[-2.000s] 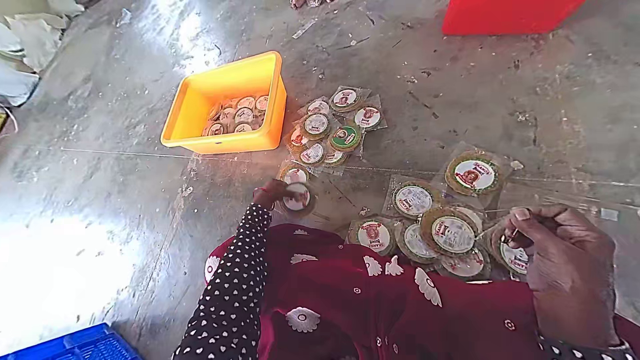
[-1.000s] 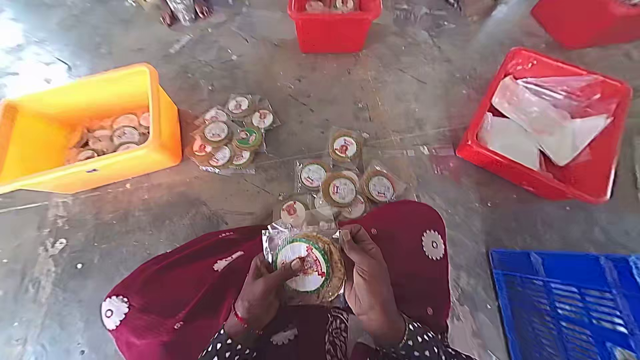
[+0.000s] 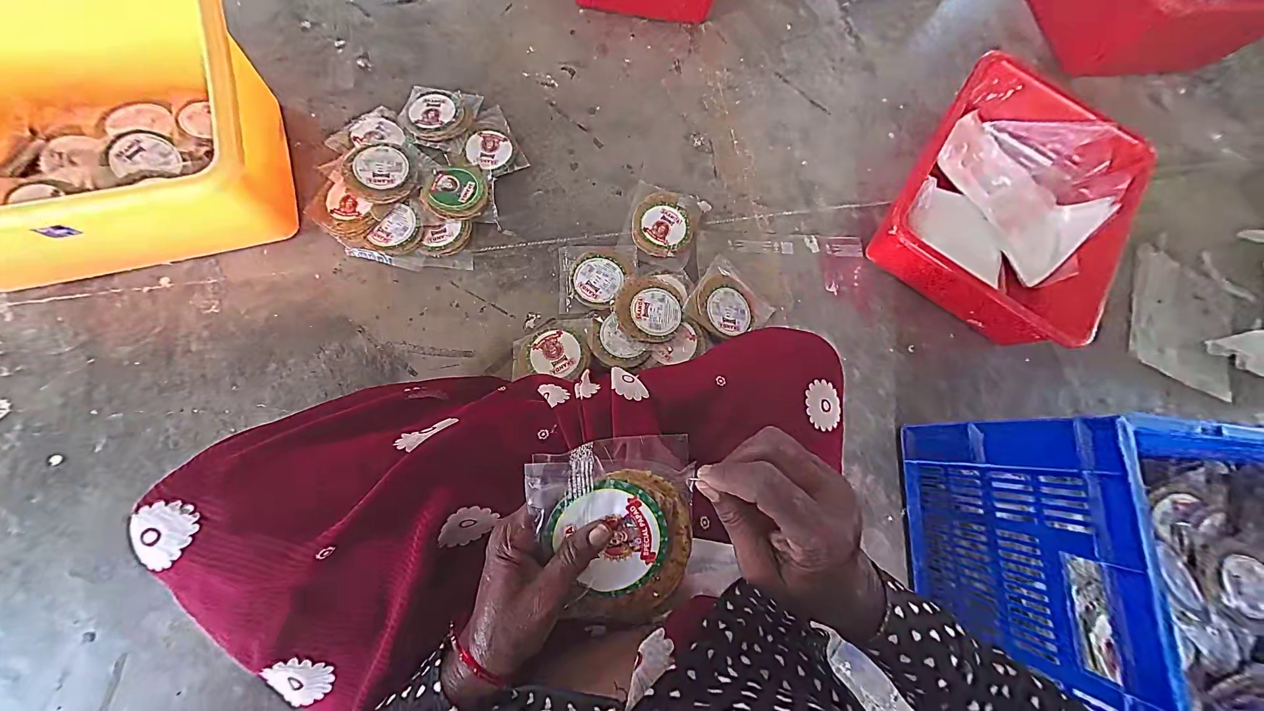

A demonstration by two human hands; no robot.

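Over the maroon cloth on the lap, my left hand [image 3: 533, 583] holds a clear plastic packet of papads [image 3: 662, 553], its thumb on the round green-edged label. At the packet's upper right corner, my right hand [image 3: 790, 523] pinches the edge of the clear film between thumb and fingertips. Beyond the knees lies a group of packed papads [image 3: 655, 309], some overlapping. Another heap of papad packets [image 3: 380, 170] rests on the floor farther left.
A yellow bin [image 3: 262, 158] with packets stands at the left. On the right, a red tray [image 3: 1076, 306] holds white sheets and clear film. A blue plastic crate [image 3: 1007, 444] with packets is nearer. More red containers [image 3: 1155, 35] are at the far edge.
My left hand has left the packets near the yellow bin and holds a packet over the lap. My right hand has come from the packets at right to this packet's edge. The view has shifted.
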